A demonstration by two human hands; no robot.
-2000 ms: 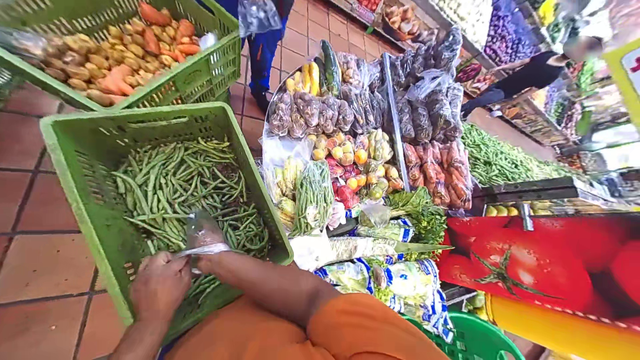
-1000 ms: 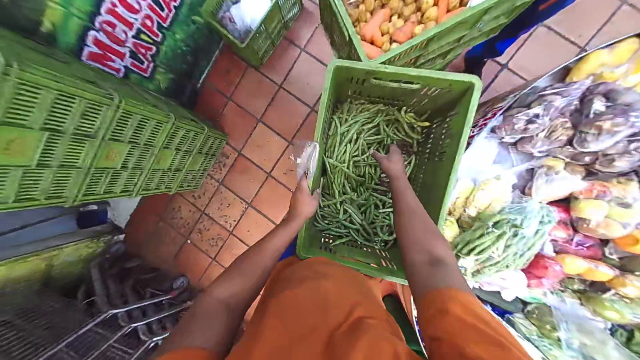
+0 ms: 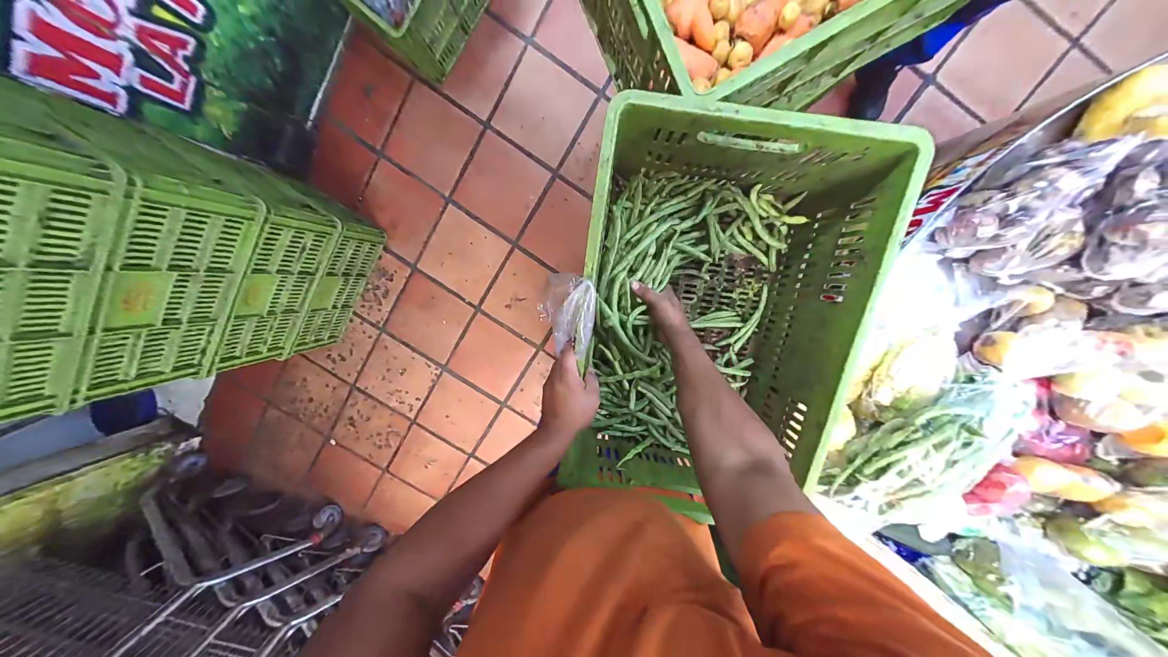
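A green plastic crate (image 3: 835, 301) stands in front of me with loose green beans (image 3: 648, 228) on its bottom; part of the slatted bottom shows at the middle right. At the crate's left rim my left hand (image 3: 570, 392) grips a clear plastic bag (image 3: 570, 306), its fingers closed on the bag's lower part. My right hand (image 3: 664, 306) reaches into the crate and touches the beans, thumb side up; its fingers are partly hidden, so whether any beans are in its grasp is unclear.
Stacked green crates (image 3: 192, 265) stand at left above shopping carts (image 3: 274, 566). Another crate (image 3: 785, 82) with carrots and potatoes adjoins at the top, near a person's leg (image 3: 912, 55). Bagged vegetables (image 3: 1077, 383) fill the display at right.
The view has swung strongly since two seconds ago. My hands were together at the bag over the beans; since then they have parted, the left with the bag at the rim, the right among the beans.
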